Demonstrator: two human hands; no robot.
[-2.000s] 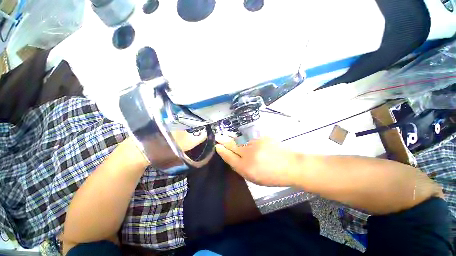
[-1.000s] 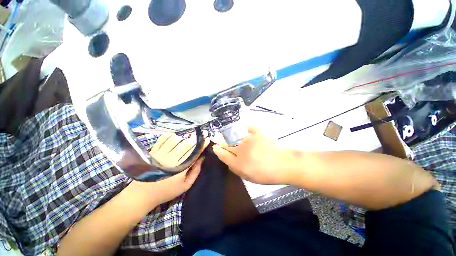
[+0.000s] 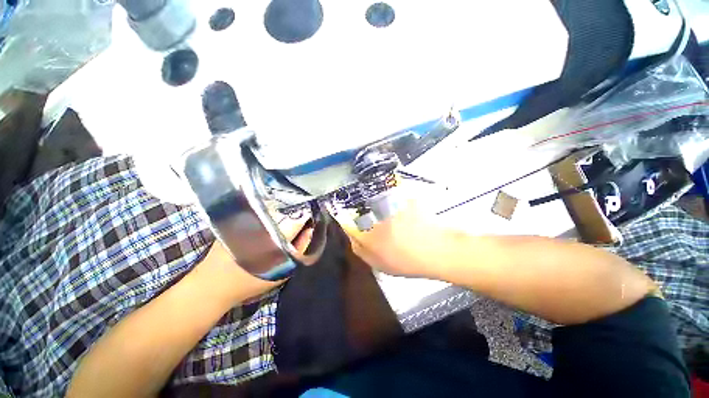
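Note:
The dark band (image 3: pixel 311 311) and the brown fabric (image 3: pixel 367 299) run from the presser foot area down over the table's front edge. The plaid fabric (image 3: pixel 101 249) spreads over the left side and the lap. My left hand (image 3: pixel 291 245) is at the cloth, left of the needle area, largely hidden behind the machine's shiny metal part. My right hand (image 3: pixel 385 241) presses on the cloth just right of the presser foot (image 3: pixel 319 204), its fingertips partly hidden. The white sewing machine (image 3: pixel 326 85) stands above both hands.
A small brown square (image 3: pixel 504 204) and a thin dark pointed tool (image 3: pixel 420 179) lie on the table. An open cardboard box (image 3: pixel 579 204) with black items is at right, a dark rod (image 3: pixel 556 196) poking out. A clear bag (image 3: pixel 661 116) lies behind it. More plaid hangs at far right.
My left hand's fingers, spread in view beneath the metal part a second ago, are now mostly hidden behind it. My right hand stays beside the presser foot. The camera view has shifted slightly.

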